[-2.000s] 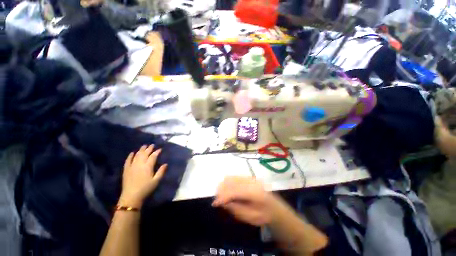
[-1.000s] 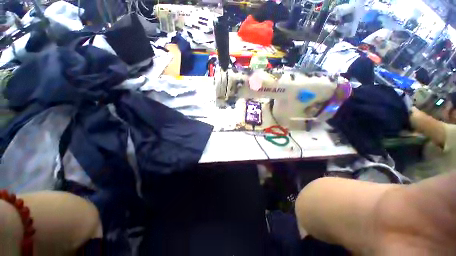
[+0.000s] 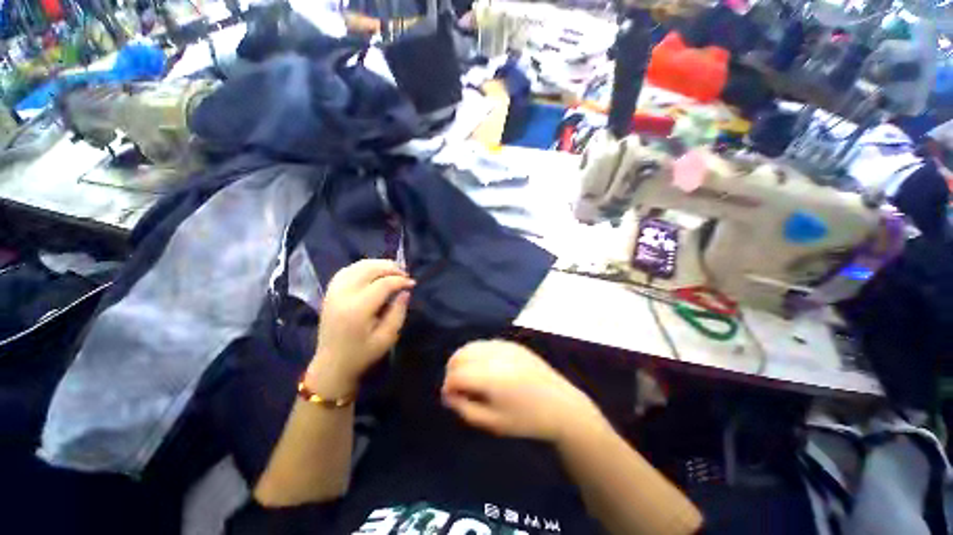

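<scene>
Navy garment pieces (image 3: pixel 470 246) with a grey-white panel (image 3: pixel 188 324) hang over the table edge at left and centre. My left hand (image 3: pixel 361 313), with a bracelet at the wrist, is in front of them, fingers curled; whether it pinches cloth cannot be told. My right hand (image 3: pixel 502 389) is loosely curled in front of my black shirt, to the right of my left hand; nothing shows in it. The cream sewing machine (image 3: pixel 731 214) stands at right. A lit phone (image 3: pixel 655 247) leans under its arm. Scissors with red and green handles (image 3: pixel 711 313) lie beside it.
Light-grey cloth pieces (image 3: pixel 491 183) lie left of the machine head. Another sewing machine (image 3: pixel 146 115) stands at far left. A red bag (image 3: pixel 688 68) is behind. Black-and-grey cloth (image 3: pixel 888 465) hangs at lower right. Thin cables hang over the table edge.
The view has swung left, so the machine sits further right. Both hands, raised close to the camera a second ago, are now lowered in front of my body.
</scene>
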